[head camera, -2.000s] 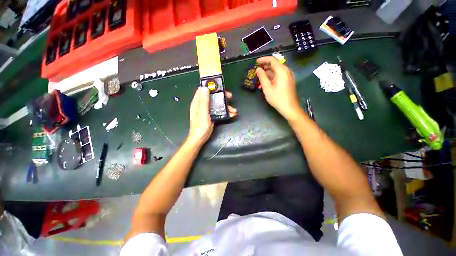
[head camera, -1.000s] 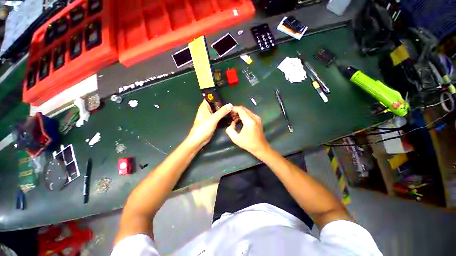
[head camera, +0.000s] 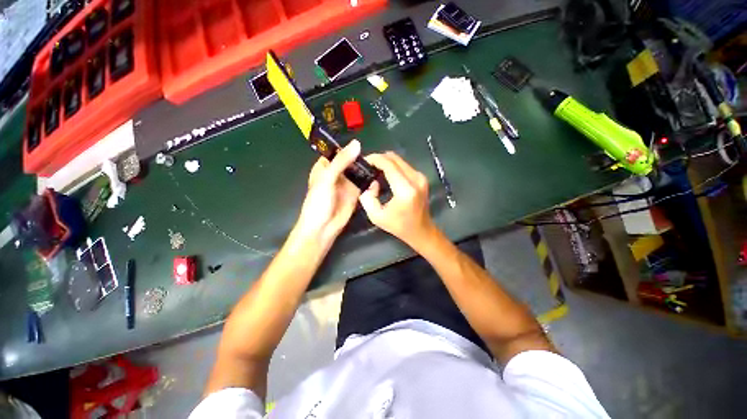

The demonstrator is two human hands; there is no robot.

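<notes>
A dark phone body (head camera: 355, 169) is held between both hands above the mat, tilted up to the left. A flat yellow block (head camera: 289, 96) sticks out from its upper left end. My left hand (head camera: 329, 190) holds the phone from the left, thumb on top. My right hand (head camera: 399, 196) grips its lower right end with the fingers. The fingers hide much of the phone. A black card with gold marks (head camera: 330, 115) and a red plug-like block (head camera: 352, 114) lie on the mat beyond the hands.
Slim tweezers (head camera: 441, 170) lie right of my hands. A white label sheet (head camera: 456, 99), pens (head camera: 494, 114) and a lime-green screwdriver (head camera: 602, 131) lie farther right. A keypad phone (head camera: 405, 44) and orange-red trays (head camera: 221, 49) are at the back. A red block (head camera: 185, 270) lies left.
My right hand has moved from the black card to the phone and now grips it. The phone and yellow block have tilted further left. The tweezers now lie on the mat. The view has shifted.
</notes>
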